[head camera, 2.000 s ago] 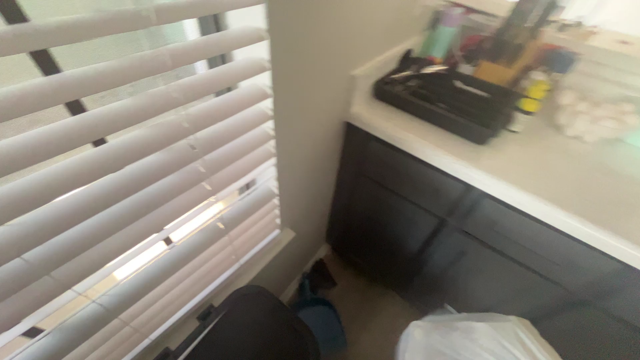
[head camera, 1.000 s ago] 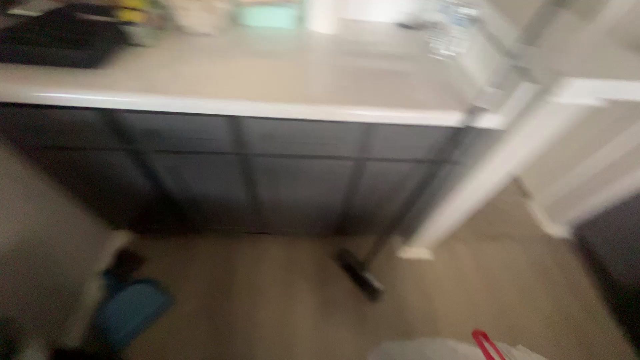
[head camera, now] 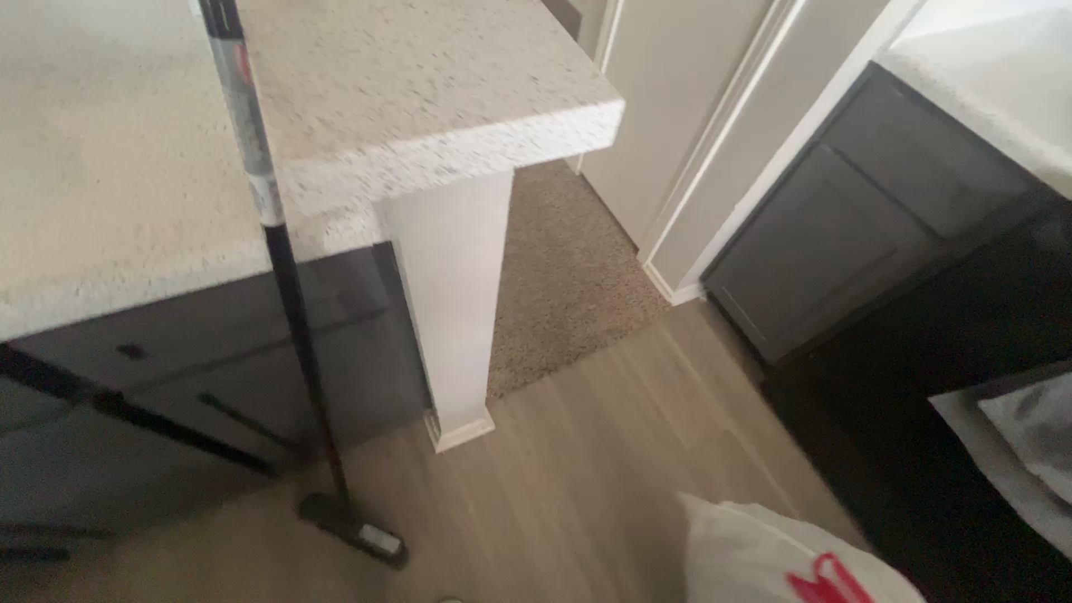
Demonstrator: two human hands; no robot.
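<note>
Neither my left hand nor my right hand shows in the head view. A white plastic bag (head camera: 779, 548) with a red drawstring bulges up at the bottom edge, right of the middle; whether a hand holds it is hidden. A push broom or floor brush (head camera: 352, 529) has its dark head on the wood-look floor, and its long pole (head camera: 293, 310) leans against the edge of the speckled stone countertop (head camera: 452, 151). A second dark pole (head camera: 167, 427) slants across the lower left, in front of the grey cabinets.
A white post (head camera: 456, 310) supports the countertop's end. Behind it, carpet (head camera: 569, 268) meets the wood-look floor (head camera: 603, 435) near a white door frame. At right stand a grey cabinet (head camera: 871, 209) with a light counter and a dark appliance or cabinet front with pale cloth (head camera: 1030, 427) on it.
The view has swung far to the right, from the window blinds and the counter's corner to the countertop's end. The bag with the red drawstring stays at the bottom of the view.
</note>
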